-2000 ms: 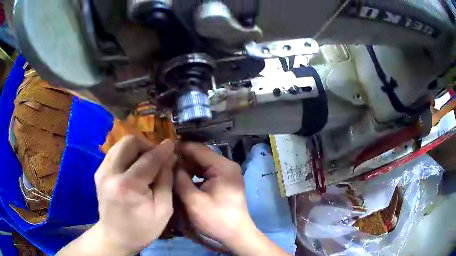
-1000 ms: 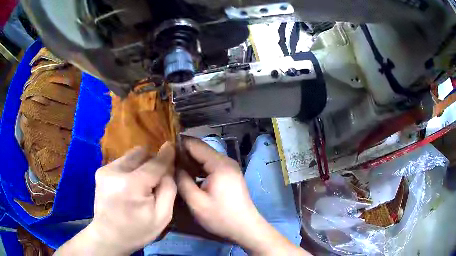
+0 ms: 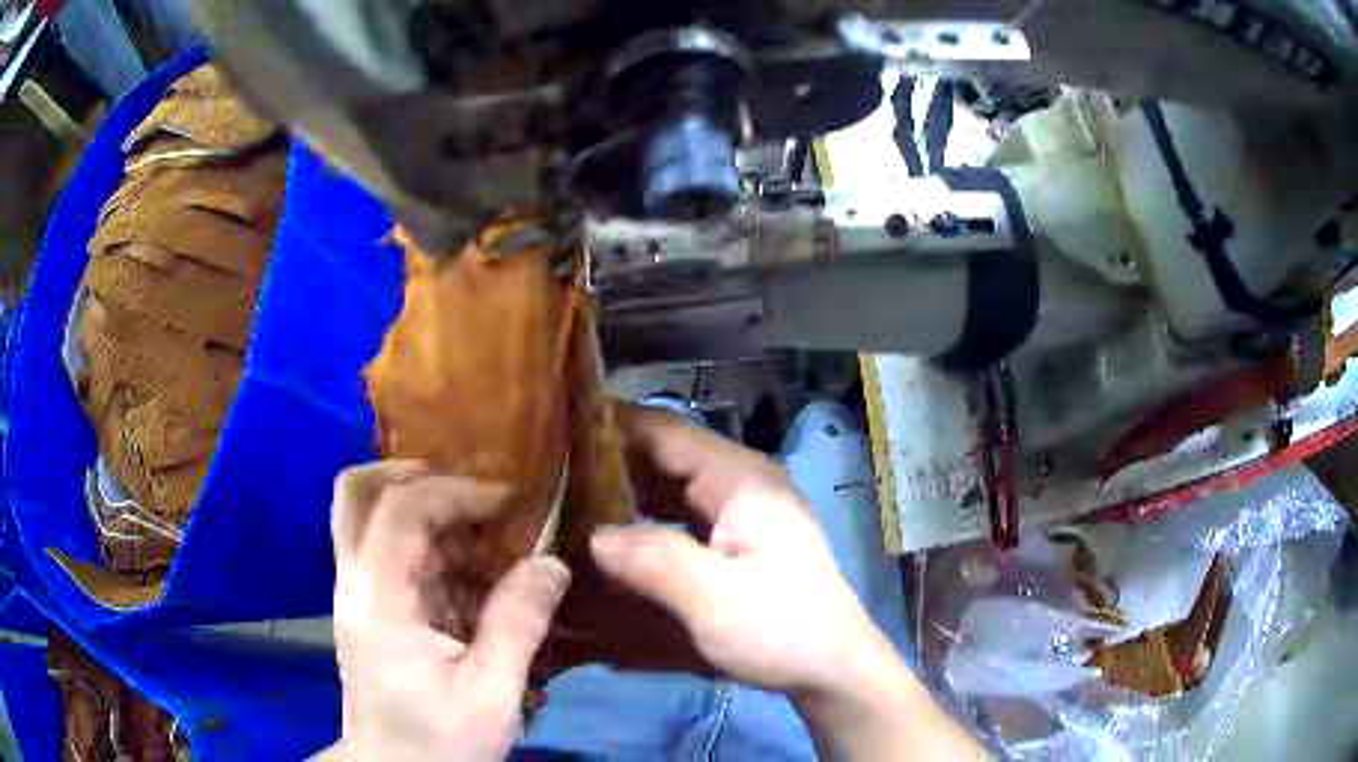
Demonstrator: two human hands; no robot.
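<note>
An orange-brown leather panel (image 3: 469, 365) hangs down from the needle area at the left tip of the pale cylinder arm (image 3: 864, 298). Its edges run down towards me with a pale rim between my hands. My left hand (image 3: 440, 610) holds the lower left part of the panel, thumb on the near side by the rim. My right hand (image 3: 745, 558) holds the right part, thumb on the leather and fingers behind it. The needle and presser foot are hidden under the sewing machine head (image 3: 432, 119). The ribbed silver tension knob (image 3: 690, 164) is above the arm.
A blue bin (image 3: 320, 328) with stacked brown pieces (image 3: 179, 320) and loose pale threads is at left. A red-handled tool (image 3: 999, 476) lies by the worn pale table's edge (image 3: 923, 506). A clear plastic bag (image 3: 1013, 633) with brown scraps is at lower right. My jeans-covered knees show below.
My hands have parted slightly and shifted down and right; the pinched edges now show between them. More of the leather panel is visible below the machine. The camera view has shifted.
</note>
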